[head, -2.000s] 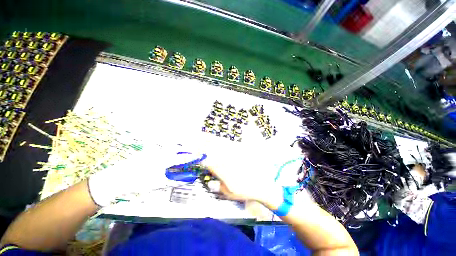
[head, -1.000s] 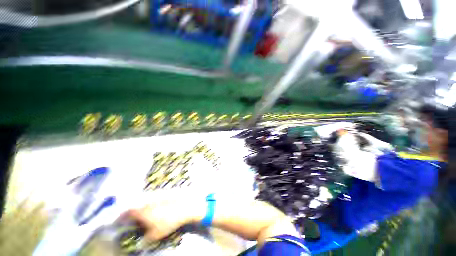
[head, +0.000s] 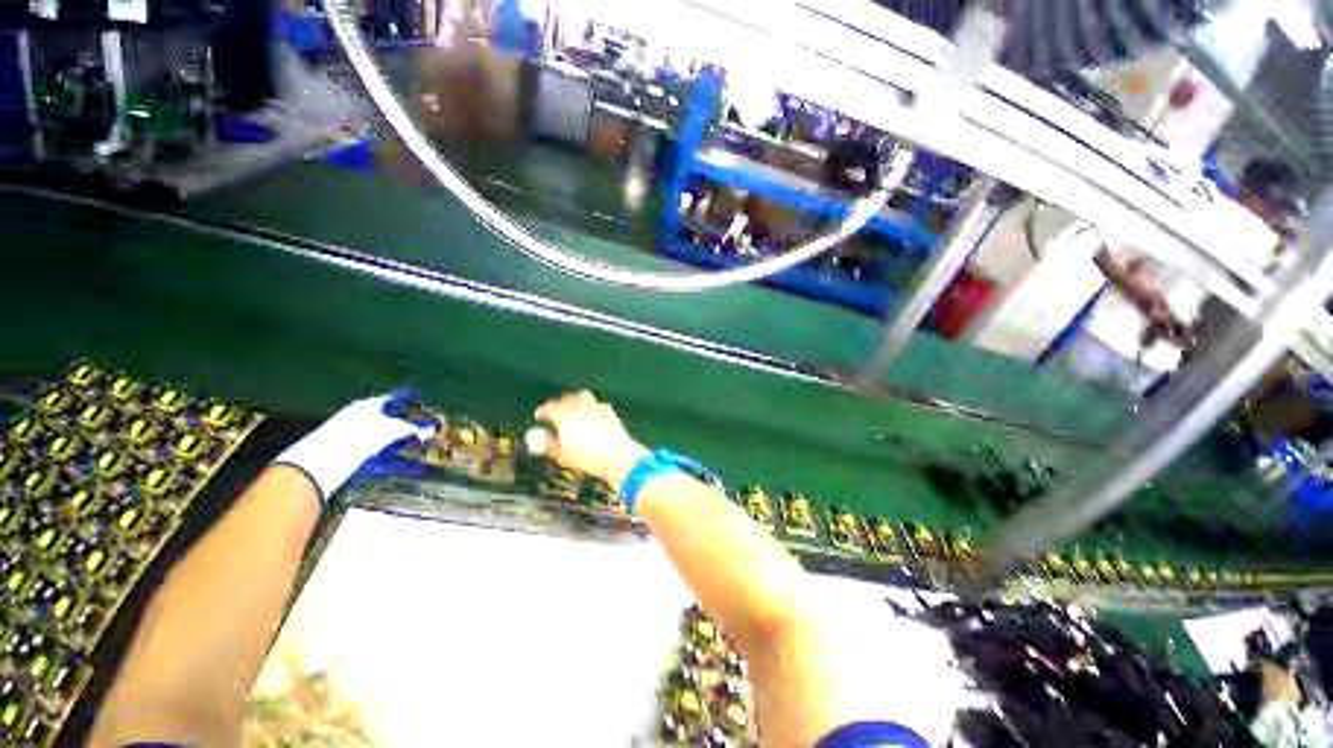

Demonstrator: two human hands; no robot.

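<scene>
A short row of small yellow-topped circuit boards (head: 483,450) is at the conveyor's near edge, between my hands. My left hand (head: 358,443), in a white glove with blue fingers, is at the row's left end, its fingers closed on it. My right hand (head: 585,436), bare with a blue wrist band, pinches the right end. The fingers partly hide the end boards, and the contact is slightly blurred.
More single boards (head: 797,512) line the belt edge rightward. Board panels (head: 88,526) lie far left beside a black sheet. Tan strips (head: 310,713) and more boards (head: 706,680) are on the white bench (head: 483,614). Black cables (head: 1082,680) heap at right. A metal post (head: 1155,439) slants over the belt.
The view has swung left and up. Both hands have moved from low over the bench out to the conveyor's near edge, with boards now between them.
</scene>
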